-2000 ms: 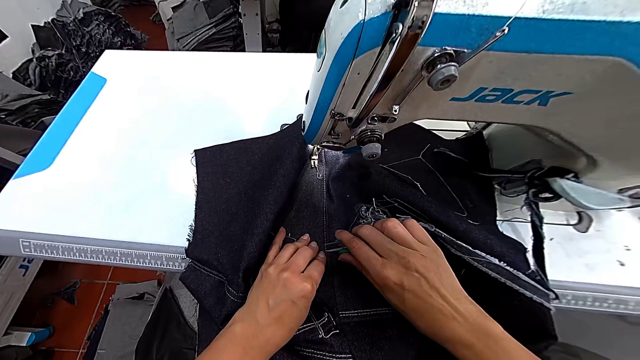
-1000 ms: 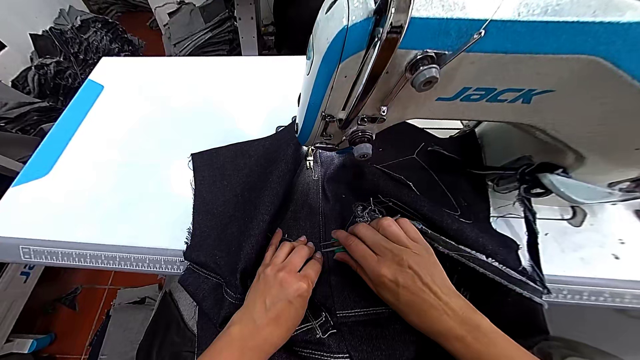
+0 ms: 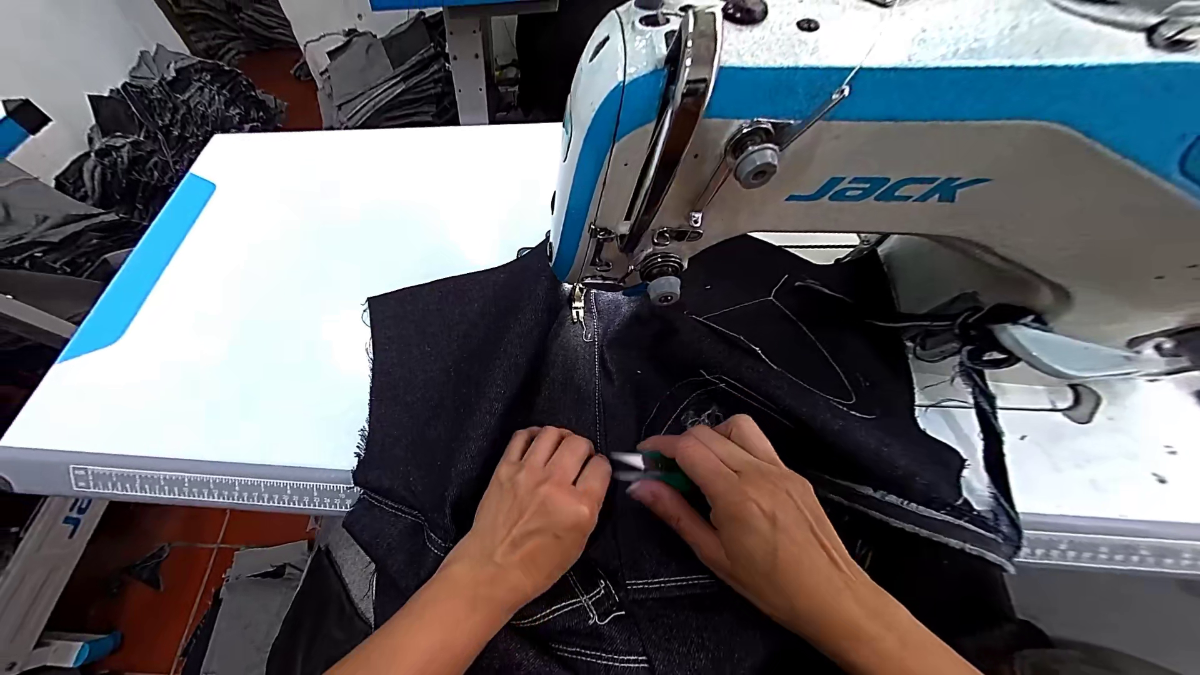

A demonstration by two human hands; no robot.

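Note:
Dark denim fabric [image 3: 450,366] with light stitched seams lies over the sewing table, partly beneath the presser foot [image 3: 577,305] of a Jack sewing machine [image 3: 844,169]. My left hand [image 3: 544,506] rests on the denim left of the centre seam, fingers curled; whether it pinches cloth cannot be told. Just right of that seam, my right hand [image 3: 741,497] holds small thread snips [image 3: 667,469] with green handles between thumb and fingers. Their blades point left, close to my left fingertips. The palm side of both hands is hidden.
The white table top [image 3: 309,281] extends left, with a printed ruler [image 3: 216,487] along its front edge. A knee-lifter-like metal lever [image 3: 1078,356] with cloth strips tied on it sits at right. Piles of dark cloth [image 3: 169,131] stand beyond the table; more scraps [image 3: 253,600] lie below left.
My right hand has lifted and turned, and the snips' blades now show between my hands; earlier only a bit of green showed at its fingertips. My left hand stays beside the seam.

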